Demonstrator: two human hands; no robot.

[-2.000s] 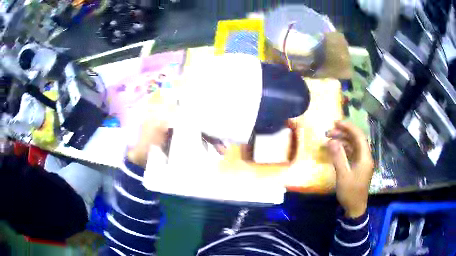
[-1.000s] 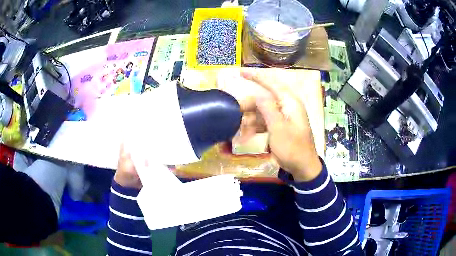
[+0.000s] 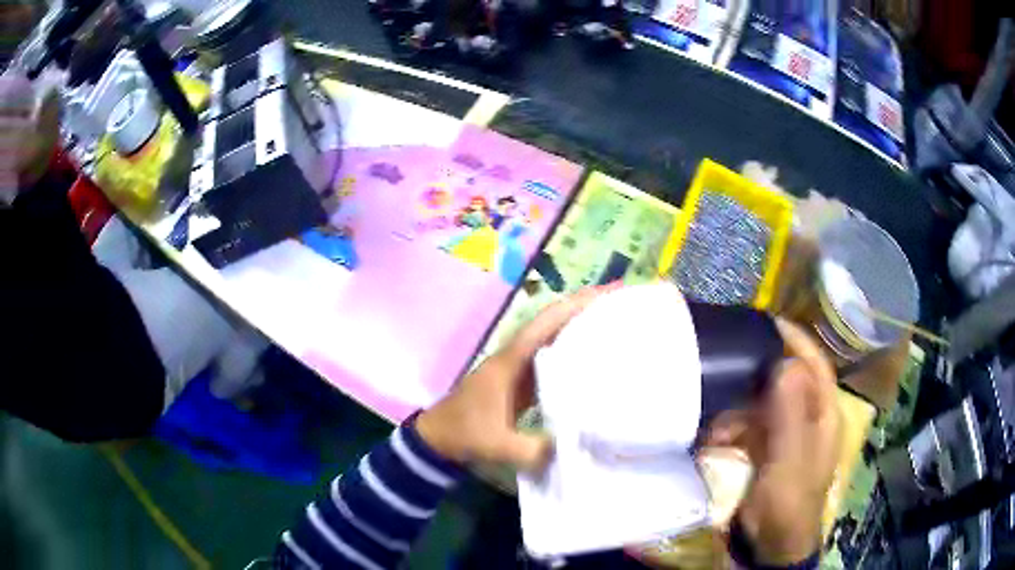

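Note:
A white housing (image 3: 623, 401) with a glossy black cup (image 3: 735, 362) on its right side is held up over the work pad (image 3: 851, 440). My left hand (image 3: 490, 406) grips the housing's left side, thumb in front and fingers behind it. My right hand (image 3: 796, 445) is at the black cup, its fingers around the cup's right side; it is partly blurred. The housing's squared lower end points down toward me. The housing hides most of the pad.
A yellow tray (image 3: 729, 245) of small screws and a clear tub (image 3: 868, 284) with a thin stick stand beyond the housing. Pink printed paper (image 3: 445, 278) lies left. A black-and-white device (image 3: 262, 167) stands further left. Another person's dark sleeve (image 3: 67, 301) is at the left edge.
The view has swung left, so the bench things shift right. The housing has turned more upright. My left hand has moved up its side; my right hand stays by the cup.

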